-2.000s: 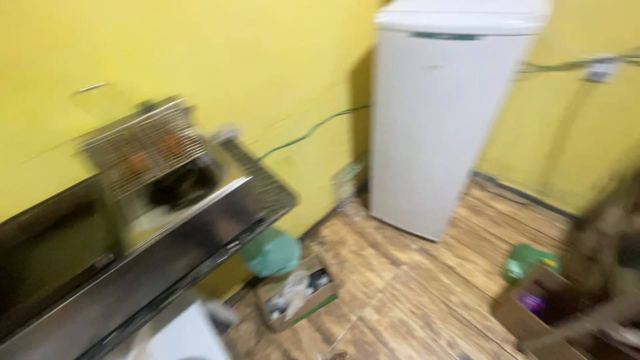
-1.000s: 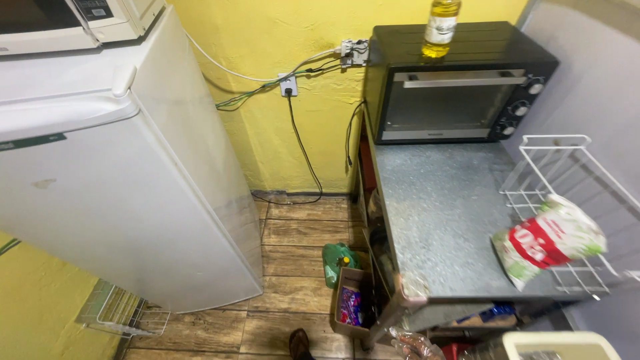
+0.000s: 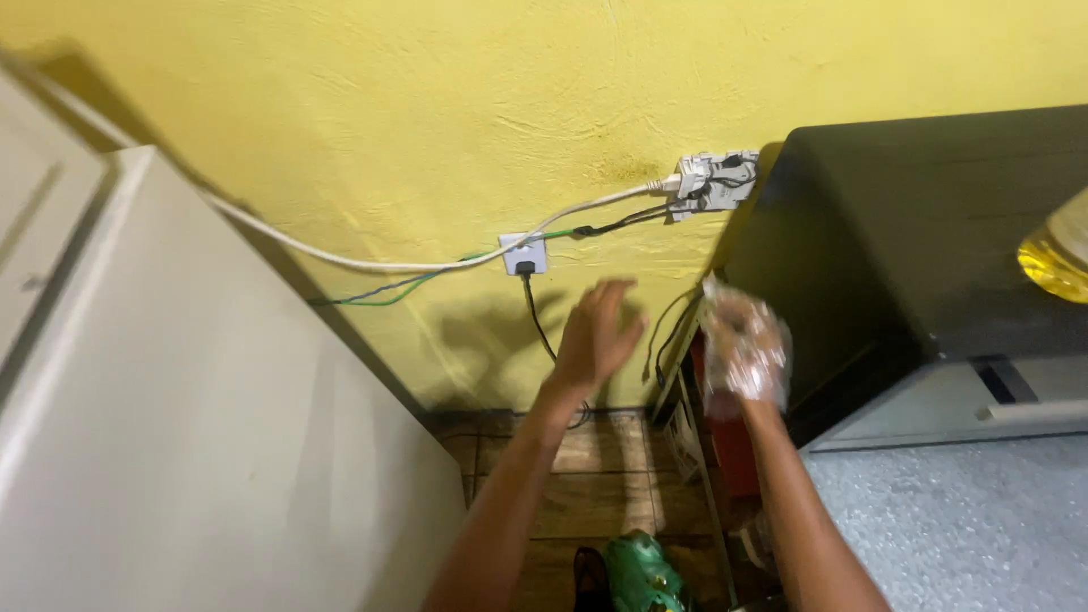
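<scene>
My left hand (image 3: 599, 336) is bare, its fingers apart with nothing in them, in front of the yellow wall below a white wall socket (image 3: 524, 254) that has a black plug in it. To its right, my right hand (image 3: 748, 348) is covered by clear crinkled plastic, beside the dark side of the toaster oven (image 3: 858, 229); whether it wears or grips the plastic is unclear. Black cables (image 3: 671, 336) hang between the two hands. Higher up, an uncovered outlet box (image 3: 716, 183) holds a white plug and several loose wires.
A white refrigerator (image 3: 229, 408) stands at the left. At the right, a bottle of yellow oil (image 3: 1058, 251) is on the oven, above a speckled grey tabletop (image 3: 952, 518). A green plastic bag (image 3: 643, 571) lies on the wood-look floor (image 3: 586, 501). A white cable (image 3: 365, 265) crosses the wall.
Both hands have come into view and reach toward the wall, between the refrigerator and the oven. The view has moved closer to the sockets.
</scene>
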